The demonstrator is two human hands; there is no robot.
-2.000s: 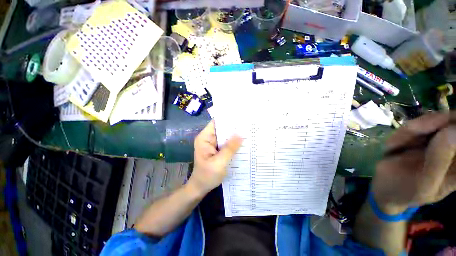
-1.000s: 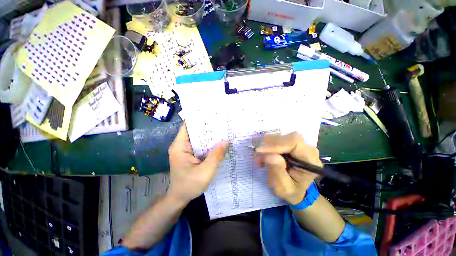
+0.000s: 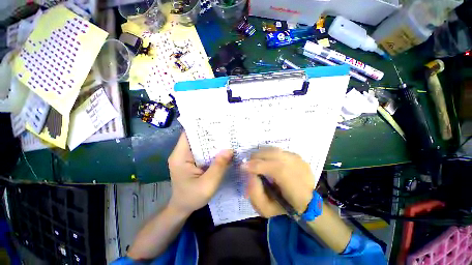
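The clipboard (image 3: 207, 84) with its blue top edge and dark metal clip is held in front of me over the bench's near edge. A white record sheet (image 3: 269, 121) with a printed table lies on it. My left hand (image 3: 194, 171) grips the clipboard's left side, thumb on top of the sheet. My right hand (image 3: 279, 181) is over the middle of the sheet and holds a dark pen (image 3: 279, 195). The right hand is slightly blurred, and its fingers hide the pen's tip.
A small dark module (image 3: 157, 114) lies left of the clipboard. Yellow dotted sheets (image 3: 59, 57) are at left. A paint marker (image 3: 357, 67), squeeze bottle (image 3: 352, 35), crumpled tissue (image 3: 358, 103), black-handled tool (image 3: 416, 121) and small hammer (image 3: 440, 103) lie at right. A pink tray (image 3: 445, 251) is low right.
Two seconds ago my right hand was off to the right; it came over the sheet with the pen. Since one second ago it has moved slightly left and down, and the pen's rear points lower.
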